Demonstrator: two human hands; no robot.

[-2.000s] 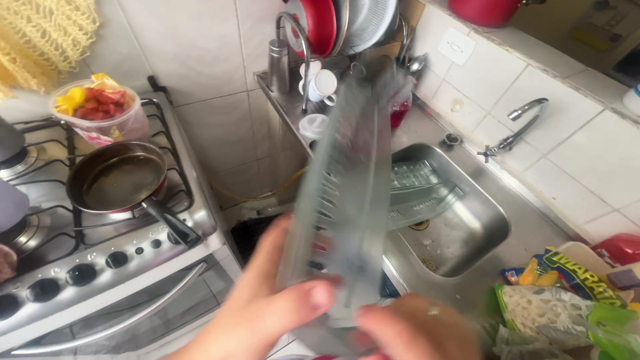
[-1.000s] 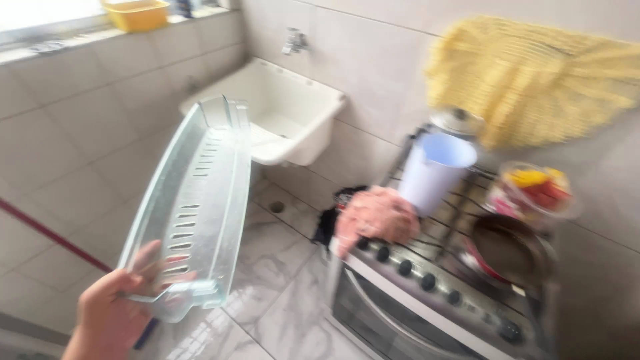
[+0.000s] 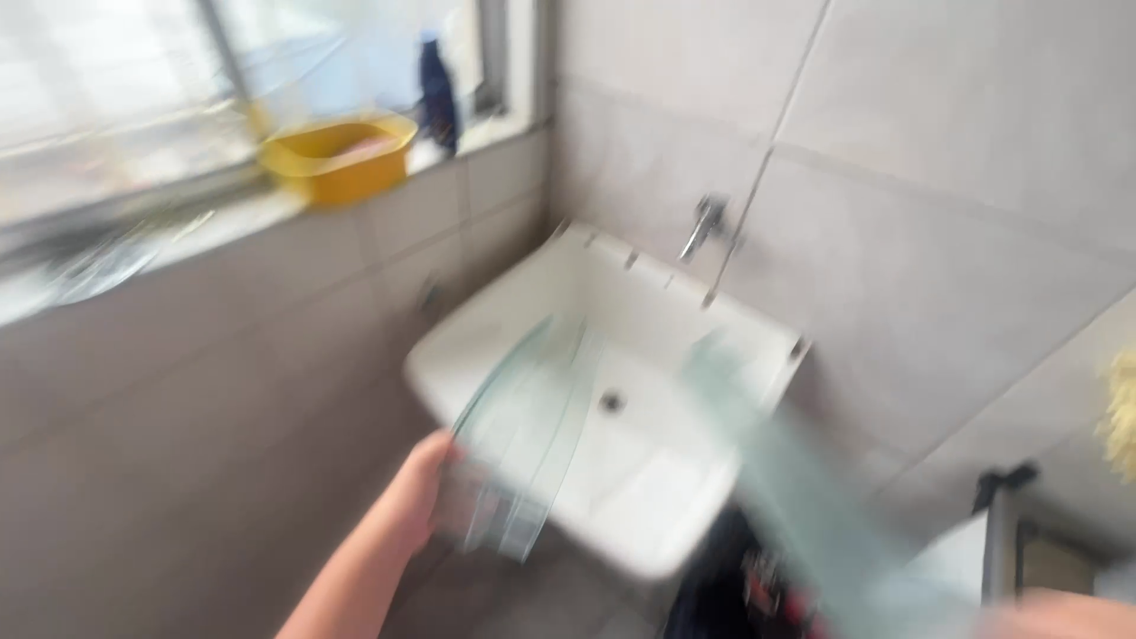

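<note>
My left hand (image 3: 430,493) grips the near end of a clear, greenish plastic refrigerator door shelf (image 3: 532,417), whose far end reaches over the white wall-mounted laundry sink (image 3: 621,541). At the lower right edge, blurred and partly out of the frame, my right hand (image 3: 1061,612) holds the near end of a second translucent greenish piece (image 3: 799,479). That piece slants up and left across the sink's right rim. The sink basin holds nothing that I can make out, and its drain shows between the two pieces.
A metal tap (image 3: 706,226) juts from the tiled wall above the sink. On the window ledge at left stand a yellow plastic tub (image 3: 342,164) and a dark blue item (image 3: 437,98). Dark items (image 3: 719,577) lie below the sink's right side, beside the stove's corner at far right.
The view has swung from the kitchen sink past the stove to the laundry sink. My right hand, out of view one second ago, is now in view with a second greenish piece.
</note>
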